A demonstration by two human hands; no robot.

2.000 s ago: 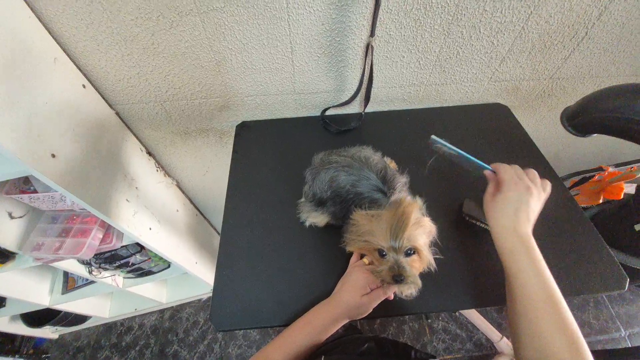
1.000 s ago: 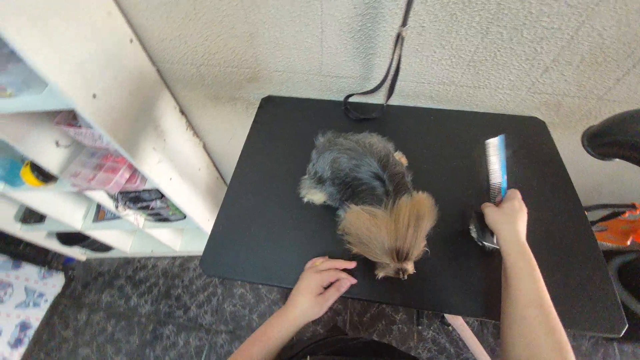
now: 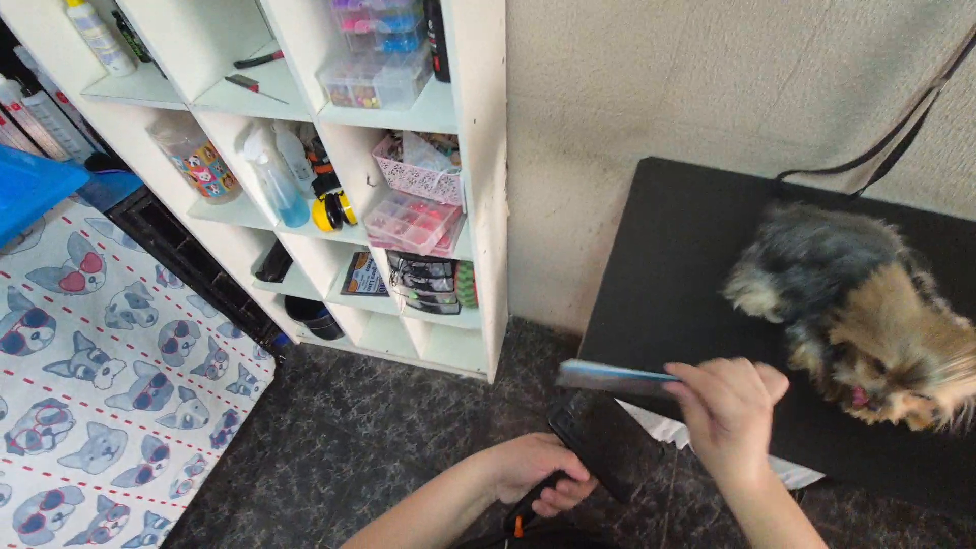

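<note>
My right hand [image 3: 728,415] grips a blue-backed comb [image 3: 618,375] between thumb and fingers, its far end pointing left past the table's front left corner. Below it, my left hand [image 3: 541,473] is closed around the black handle of a pet slicker brush [image 3: 583,438], in front of the table. A small dog with a grey back and tan head [image 3: 831,259] lies on the black grooming table [image 3: 656,252] to the right of both hands, its head lowered and a bit of pink tongue showing.
White cubby shelves [image 3: 497,229] at the left hold clear organiser boxes [image 3: 412,221], a spray bottle [image 3: 282,191] and yellow earmuffs [image 3: 333,211]. A dog-print cloth [image 3: 152,358] spans the lower left. A black leash loop [image 3: 892,152] hangs at the table's back edge.
The view has swung far left. My left hand, empty beside the dog before, now holds the brush. My right hand still has the comb, now off to the dog's left.
</note>
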